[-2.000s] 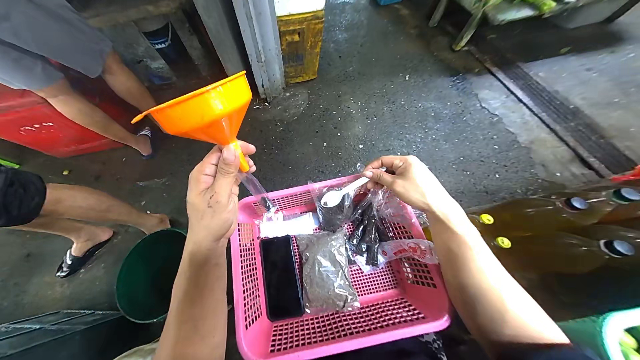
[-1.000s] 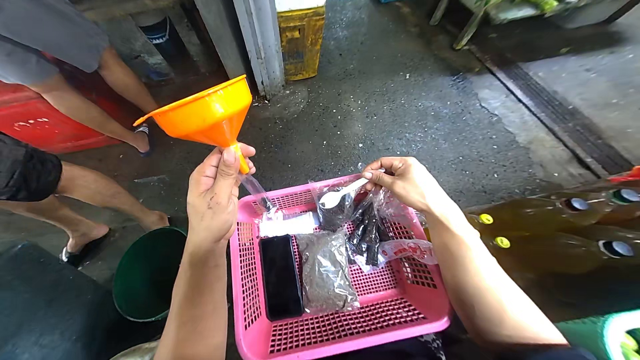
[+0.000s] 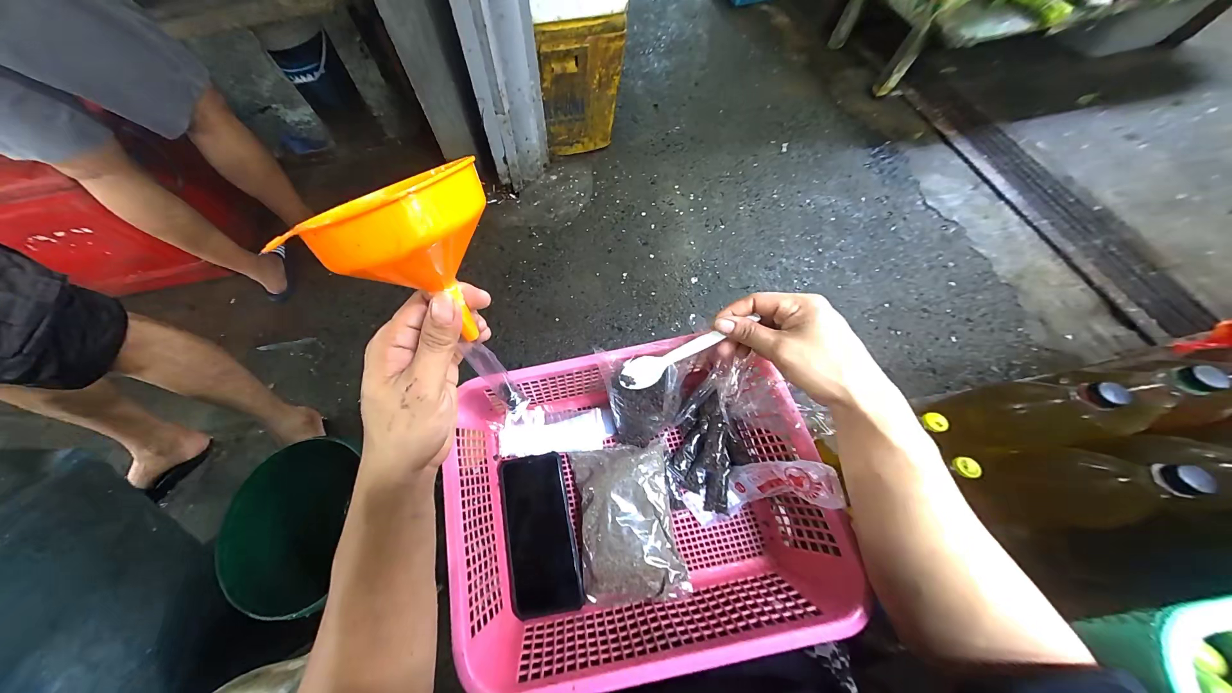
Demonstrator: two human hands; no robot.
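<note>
My left hand (image 3: 419,371) grips the spout of an orange plastic funnel (image 3: 399,231), with a narrow clear plastic sleeve (image 3: 491,371) below the spout; dark matter lies in its lower end. My right hand (image 3: 784,342) pinches the handle of a white plastic spoon (image 3: 664,363), whose bowl is over an open clear bag of dark grains (image 3: 643,409). A pink plastic basket (image 3: 674,654) holds this bag, a black smartphone (image 3: 541,534), a clear bag of greyish matter (image 3: 630,529), white packets (image 3: 553,433) and thin filled dark sleeves (image 3: 710,452).
Two people's bare legs and arms show at left, beside a red container (image 3: 106,231). A green bucket (image 3: 284,529) stands left of the basket. Large bottles of yellowish liquid (image 3: 1039,409) lie at right. A yellow crate (image 3: 579,82) stands behind, and a floor drain (image 3: 1059,192) crosses the wet floor.
The legs of the person at the lower left have shifted to the right. My hands, the funnel and the spoon stay nearly where they were.
</note>
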